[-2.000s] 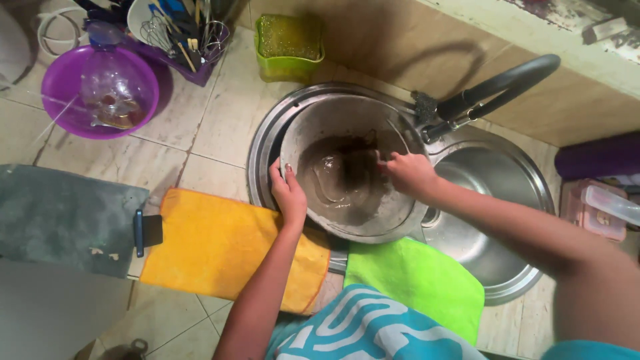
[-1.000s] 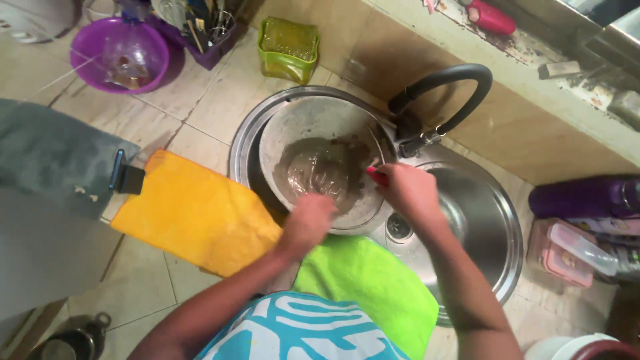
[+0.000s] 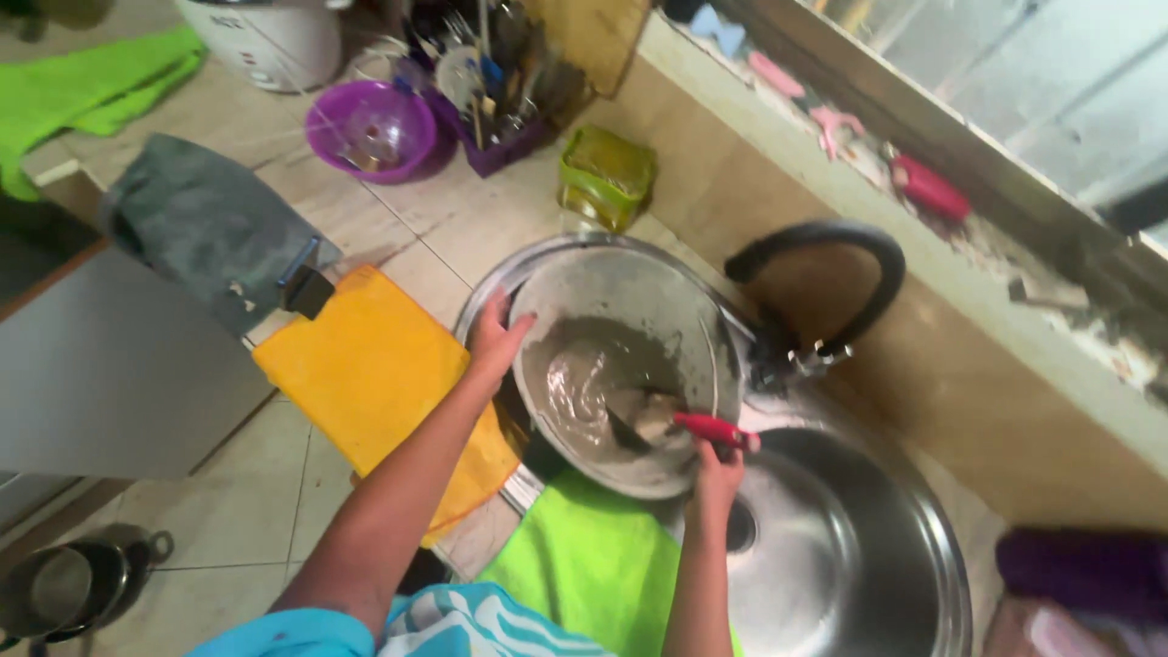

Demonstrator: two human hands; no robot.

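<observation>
A large metal bowl (image 3: 630,274) with wet grey-brown mixture (image 3: 579,383) inside sits tilted over the left basin of a steel double sink. On its left rim my left hand (image 3: 497,342) has hold, thumb toward the inside. My right hand (image 3: 718,474) grips the red handle of a spatula-like tool (image 3: 716,429) at the bowl's lower right edge; its dark blade end lies in the mixture. The exact type of tool is unclear.
A black curved faucet (image 3: 876,255) rises behind the sink's right basin (image 3: 821,538). A yellow cloth (image 3: 383,365) and a green cloth (image 3: 593,538) lie at the near edge. Farther left are a purple bowl (image 3: 370,128), a utensil holder (image 3: 497,151) and a green container (image 3: 607,173).
My left hand has moved from over the mixture to the bowl's left rim. The red handle, mostly covered by my right hand a second ago, now shows. The view has shifted.
</observation>
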